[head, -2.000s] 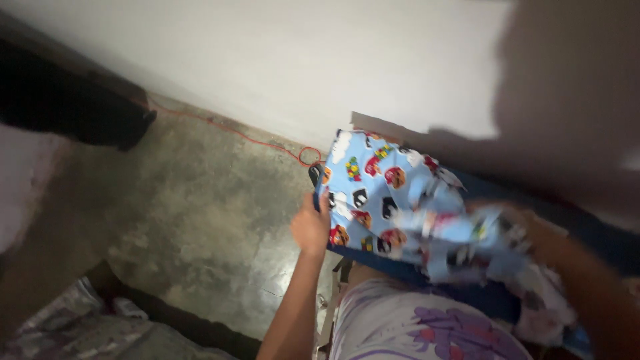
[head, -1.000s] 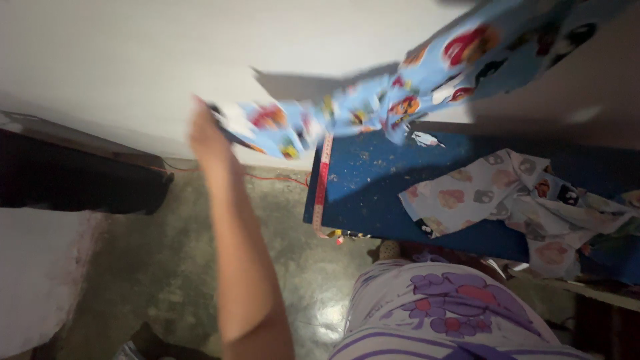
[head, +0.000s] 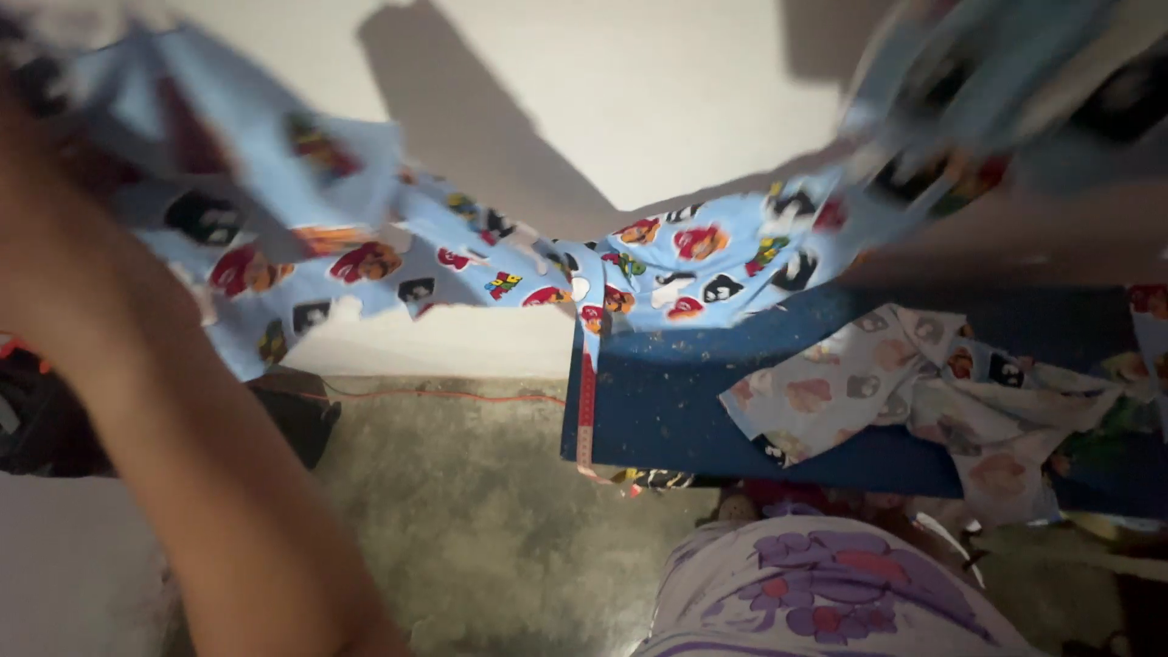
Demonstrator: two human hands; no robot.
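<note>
A light blue fabric piece (head: pixel 703 246) with printed cartoon faces in red caps stretches across the view, blurred at both ends. It narrows and twists in the middle, above the left end of a blue table (head: pixel 675 411). My left hand (head: pixel 55 228) is raised at the left edge beside the cloth; its fingers are cut off or blurred, so its grip cannot be made out. My right hand is not visible; the cloth's right end rises to the upper right. A second printed fabric piece (head: pixel 849 392), its paler side up, lies crumpled on the table.
A pink-and-red measuring tape (head: pixel 586 411) runs over the table's left end. Behind stands a white wall (head: pixel 639 91). An orange cord (head: pixel 456 395) runs along the floor's edge toward a black object (head: pixel 297 415) at left.
Two seconds ago the blue cloth lay over the table's left end; now it is lifted and spread wide in the air. My left hand has moved up and to the left.
</note>
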